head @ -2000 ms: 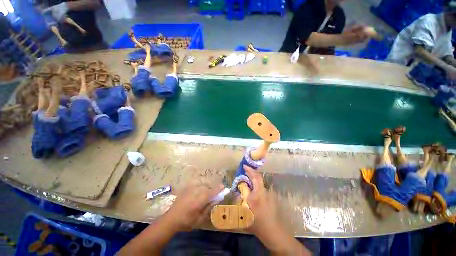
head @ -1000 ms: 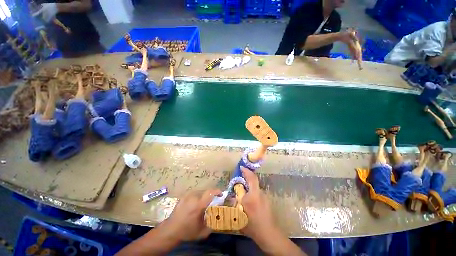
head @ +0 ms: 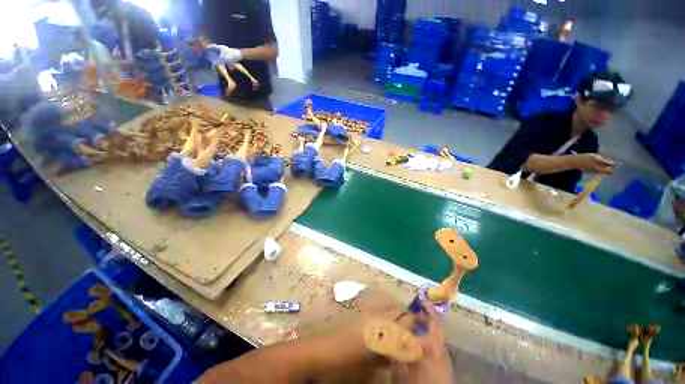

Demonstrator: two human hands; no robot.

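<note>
A joined leg pair is in front of me, with one tan sandal sole raised over the belt and the other sole low, near my hands. A frilled cuff shows below the upper leg. My right hand grips the short blue part between the legs. My left hand is blurred beside and partly behind the lower sole; its fingers and grip are unclear. A white glue bottle lies on the ledge beyond my left hand. A small printed white tube lies left of it.
Blue shorts with legs and a brown heap of parts lie on cardboard at left. A white round item stands near its edge. The green belt runs beyond. A blue crate is lower left. People work across and at far left.
The view has turned left. The white bottle has left my left hand and now lies on the ledge. My left arm reaches across towards the leg pair, which my right hand still holds.
</note>
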